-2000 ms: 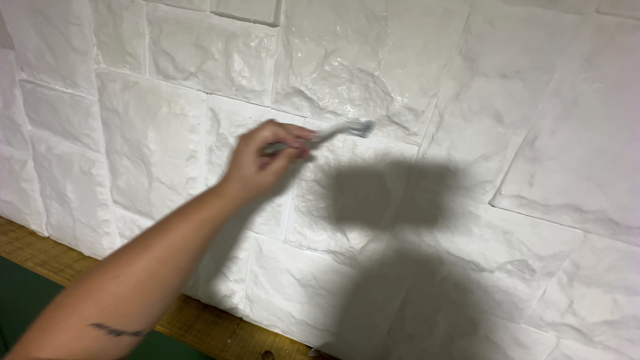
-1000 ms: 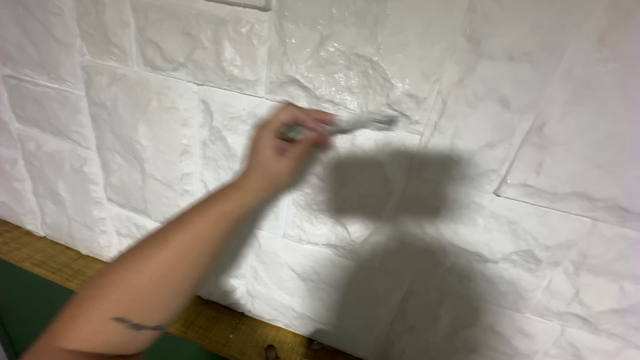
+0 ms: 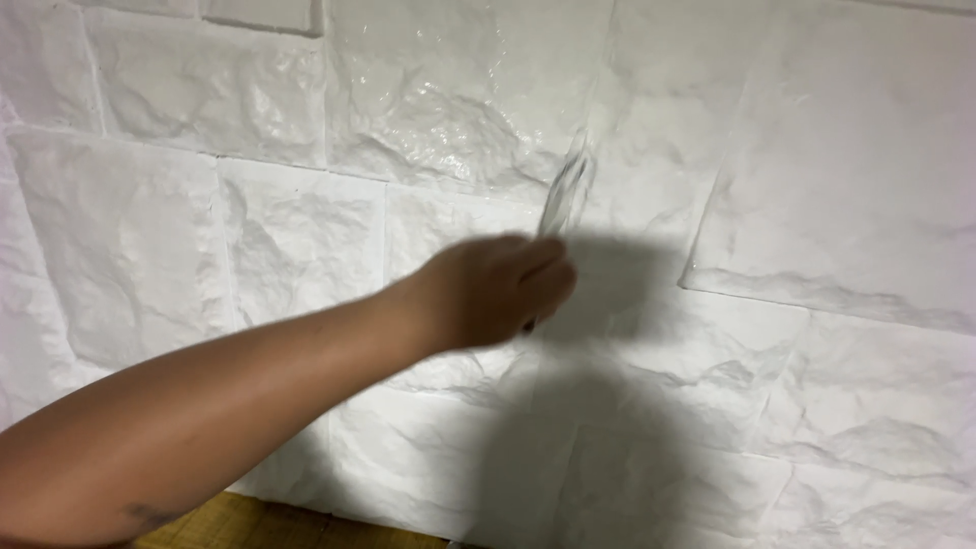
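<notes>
My left hand (image 3: pixel 507 290) is closed around the handle of a brush (image 3: pixel 566 183), whose blurred head points up against the wall. Behind it stands a wall of rough, stone-textured white blocks (image 3: pixel 297 236) with narrow joints between them. Just above the brush, a large block (image 3: pixel 450 130) has a wet, glossy surface. The bristles are too blurred to tell their exact shape. My right hand is outside the view.
A wooden ledge or board (image 3: pixel 282 526) runs along the foot of the wall at lower left. The block at right (image 3: pixel 854 168) stands out with a raised edge. A dark shadow falls across the middle and lower wall.
My left hand has moved right along the wall with the brush. The brush pointed to the right before and now points upward.
</notes>
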